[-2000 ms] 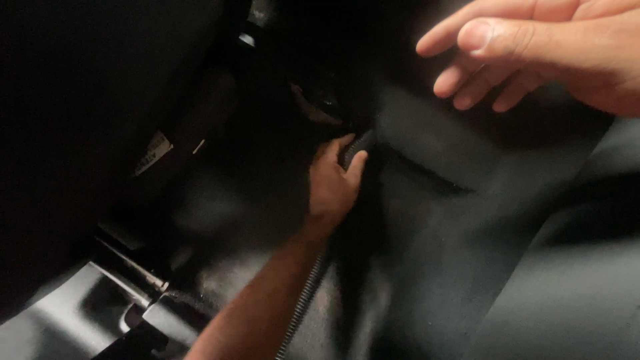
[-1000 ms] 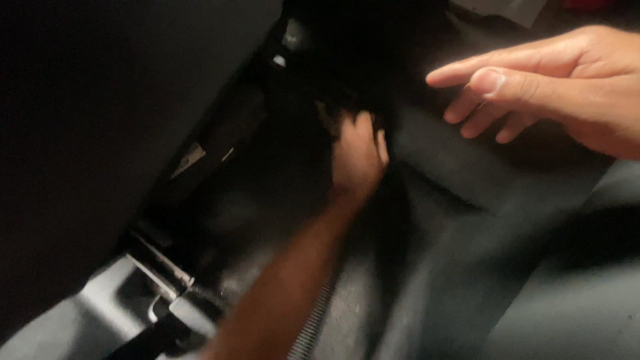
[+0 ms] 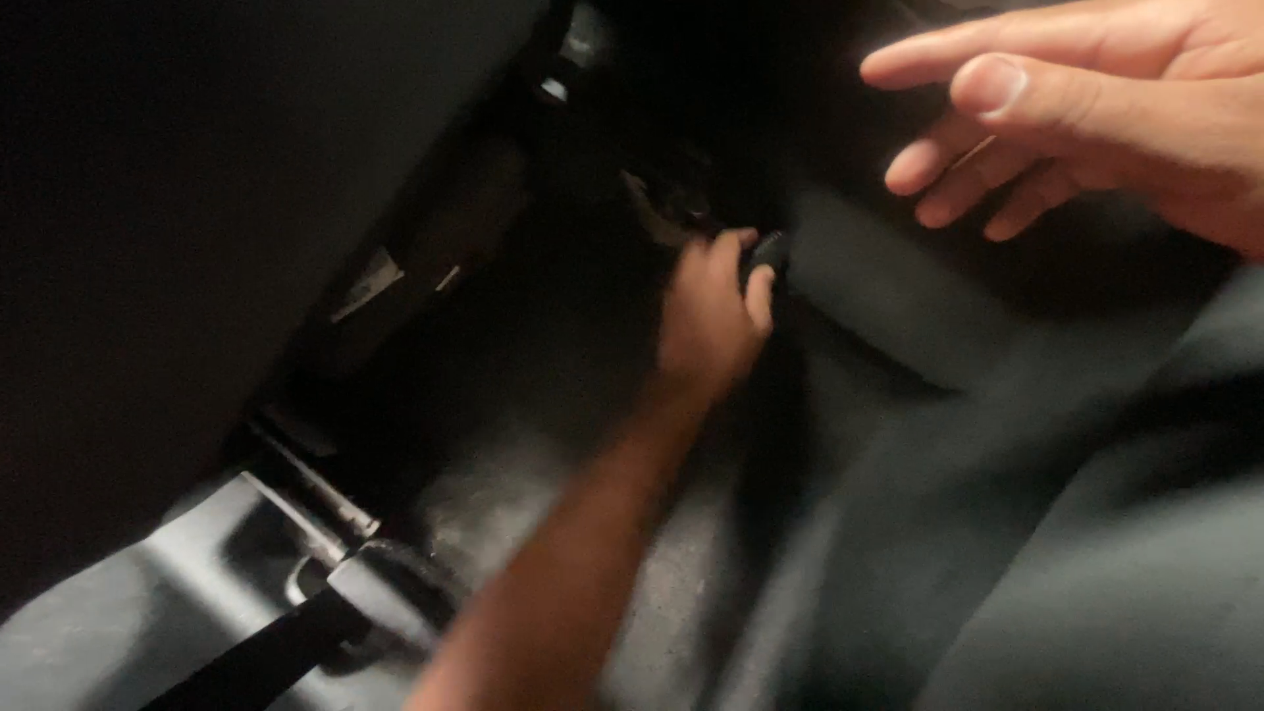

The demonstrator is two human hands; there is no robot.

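Observation:
My left hand (image 3: pixel 716 311) reaches from the bottom edge into the dark footwell of a vehicle, its back toward me. Its fingers and thumb are curled around a dark ribbed piece (image 3: pixel 768 252), perhaps a hose end; most of it is hidden by the hand and the shadow. My right hand (image 3: pixel 1076 118) is at the upper right, fingers spread a little and pointing left, holding nothing. It is apart from my left hand and nearer to me.
A large dark panel (image 3: pixel 197 197) fills the left side. Metal rails (image 3: pixel 311 504) and a black strap (image 3: pixel 267 647) are at the lower left. Grey upholstery (image 3: pixel 1106 553) covers the lower right. A pale label (image 3: pixel 370 281) lies in shadow beside the dark panel.
My left hand has shifted and its fingers are placed differently around the dark piece than one second ago. My right hand stays raised with its fingers apart. The view has moved somewhat.

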